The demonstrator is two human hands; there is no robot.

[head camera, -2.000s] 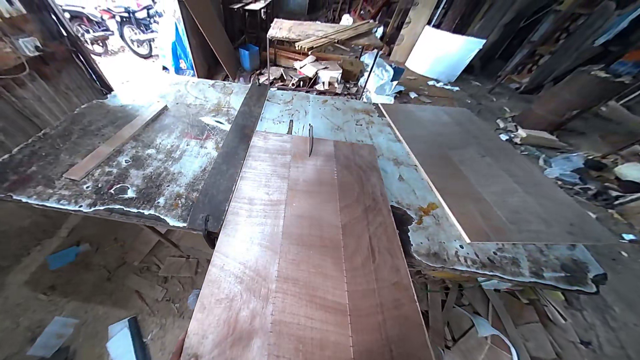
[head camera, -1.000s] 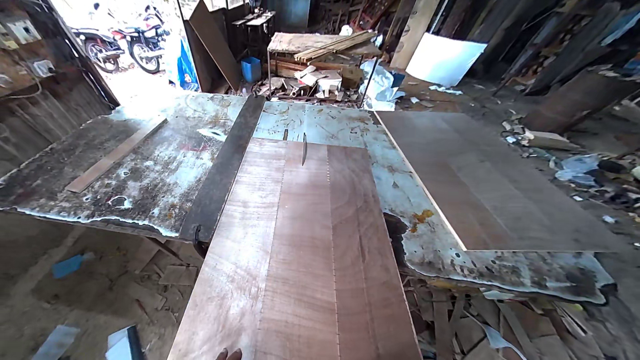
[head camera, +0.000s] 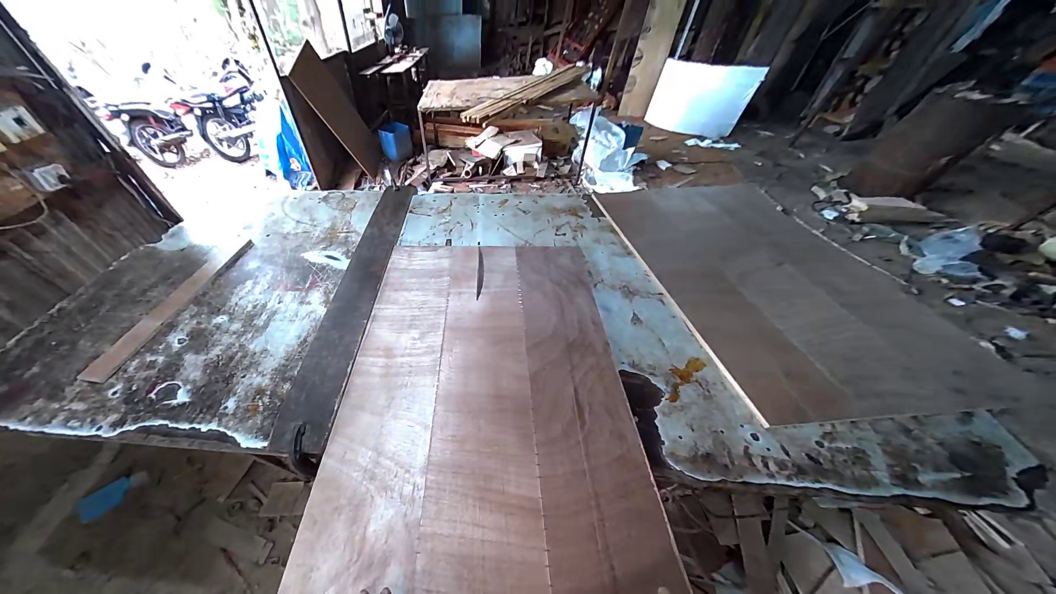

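A long wood-veneered panel (head camera: 487,412) with visible seams lies flat over the middle of a worn saw table (head camera: 635,322). Through it, near its far end, stands a thin saw blade (head camera: 479,272). A dark straight fence bar (head camera: 338,330) runs along the panel's left edge. Only fingertips of my left hand (head camera: 376,591) show at the bottom edge of the view, on the panel's near part. Of my right hand (head camera: 663,590), just a fingertip appears, near the panel's right edge. The rest of both hands is out of view, so their grip is hidden.
Another large veneered panel (head camera: 808,305) lies on the table's right side. A narrow wood strip (head camera: 165,313) rests on the left. Offcuts (head camera: 825,544) litter the floor below. Beyond are a stand with battens (head camera: 528,91), a blue bin (head camera: 395,142) and parked motorcycles (head camera: 223,124).
The middle panel has slid away from me along the fence; its far edge, earlier at the blade, is now beyond it. A fingertip of my right hand has come into view. The view has shifted.
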